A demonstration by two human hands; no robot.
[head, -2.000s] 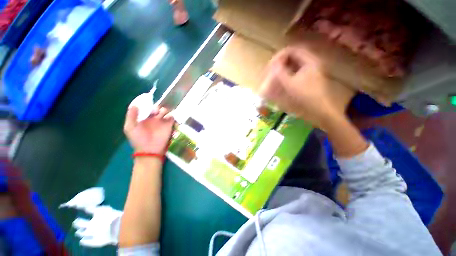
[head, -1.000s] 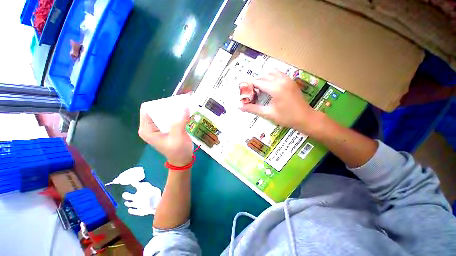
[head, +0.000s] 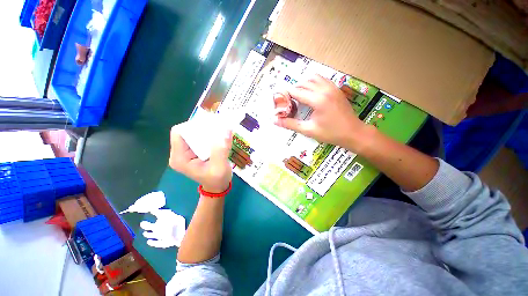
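My right hand (head: 327,113) holds a pinkish-brown moulded figure part (head: 283,107) between thumb and fingers above the printed cardboard mat (head: 324,214). The part's round end faces left. My left hand (head: 202,159), with a red band at the wrist, is closed around a white squeeze bottle (head: 202,134) at the mat's left edge. The bottle looks overexposed and its nozzle cannot be made out against the white mat. The bottle and the part are apart.
A brown carton flap (head: 382,52) overlaps the mat's far right side. A white glove (head: 166,229) and a white spouted item (head: 147,203) lie on the green bench (head: 156,98). A shallow blue tray (head: 107,63) and a blue bin of red pieces (head: 43,17) stand far left.
Since two seconds ago, my right hand has moved from beside the parts carton to over the mat, showing a part. My left hand with the bottle has moved onto the mat's edge.
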